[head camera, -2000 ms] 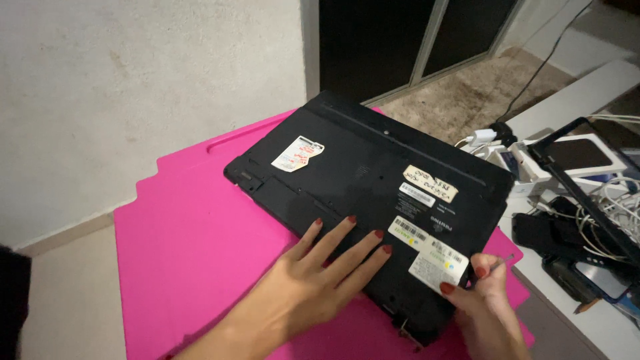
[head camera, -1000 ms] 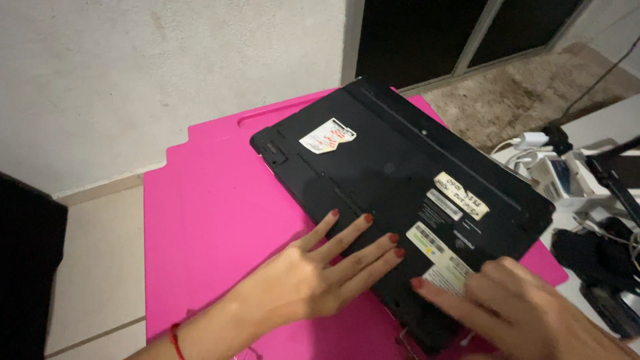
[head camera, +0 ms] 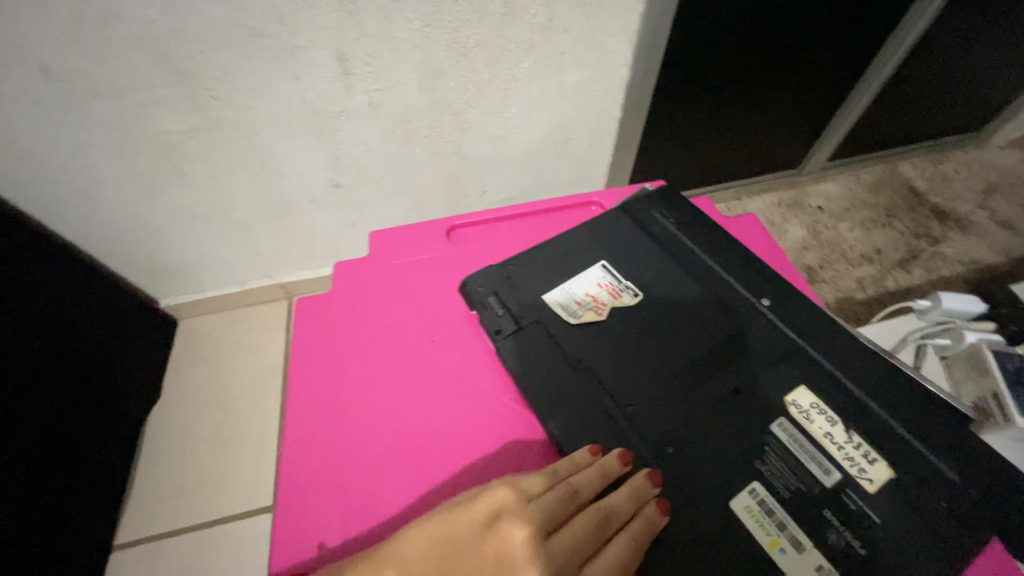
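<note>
A black laptop (head camera: pixel 696 352) lies upside down, its underside facing up, at a slant on a pink plastic table (head camera: pixel 384 384). Several paper labels are stuck on the underside, among them a torn white one (head camera: pixel 592 294) and others bearing writing and barcodes. My left hand (head camera: pixel 528 520) rests with its fingertips on the laptop's near edge, the fingers extended side by side, gripping nothing. The right hand is out of the frame, and the laptop's lower part is cut off by the frame's bottom edge.
White chargers and cables (head camera: pixel 948 316) lie on a white surface at the right. Behind the table stand a pale wall (head camera: pixel 320 120) and a dark door with a metal frame (head camera: pixel 800 80). A black object (head camera: pixel 72 384) fills the left side, above a tiled floor (head camera: pixel 204 424).
My right hand, which was over the laptop's lower right part, has left the view. My left hand remains on the laptop's near edge. The view has shifted to the left.
</note>
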